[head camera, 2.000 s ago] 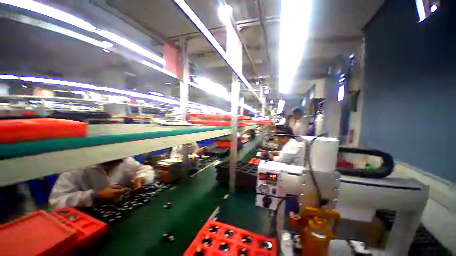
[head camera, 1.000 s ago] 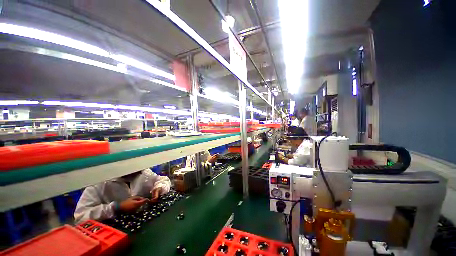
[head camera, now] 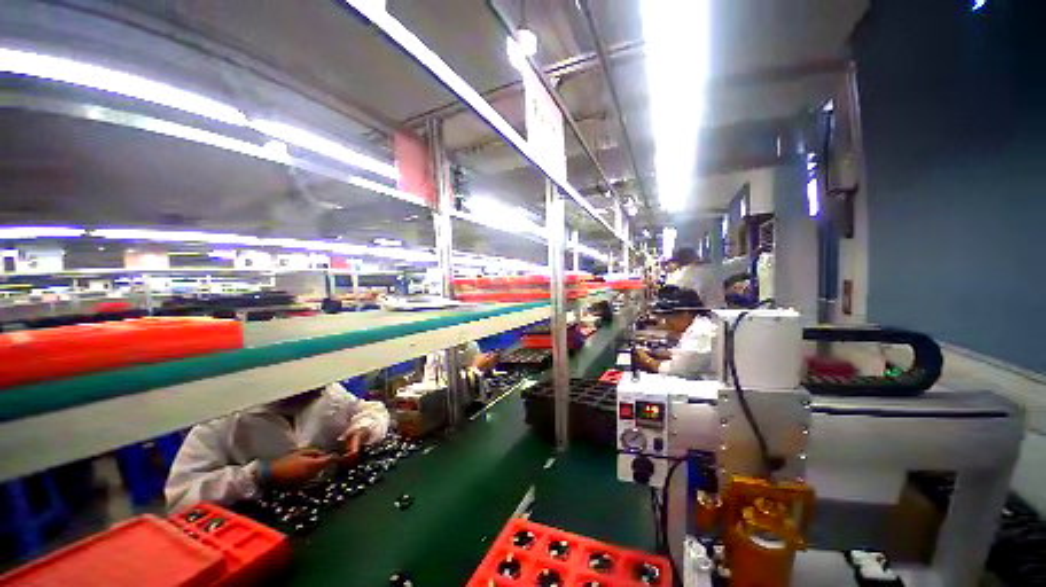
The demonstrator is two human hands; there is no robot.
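Note:
Neither of my hands is in the picture. The nearest thing in front is a red compartment tray (head camera: 576, 547) at the bottom edge, cut off by it, with round black units in its pockets. Two loose round black units, one of them a small dark disc (head camera: 403, 501), lie on the green belt (head camera: 459, 487) left of the tray. Another red tray (head camera: 249, 548) with units in its pockets is at the lower left, with a flat red panel (head camera: 132, 556) beside it.
A white benchtop machine (head camera: 762, 396) with a red display and brass-coloured head stands at right. A raised shelf (head camera: 344, 355) and metal post (head camera: 560, 321) cross the left and middle. A person in white works over many small black pieces. Black trays (head camera: 579, 409) stand behind the post.
The view has swung slightly left since the first frame, so the machine and trays sit further right. Since the second frame, the loose units have shifted slightly left and down on the belt.

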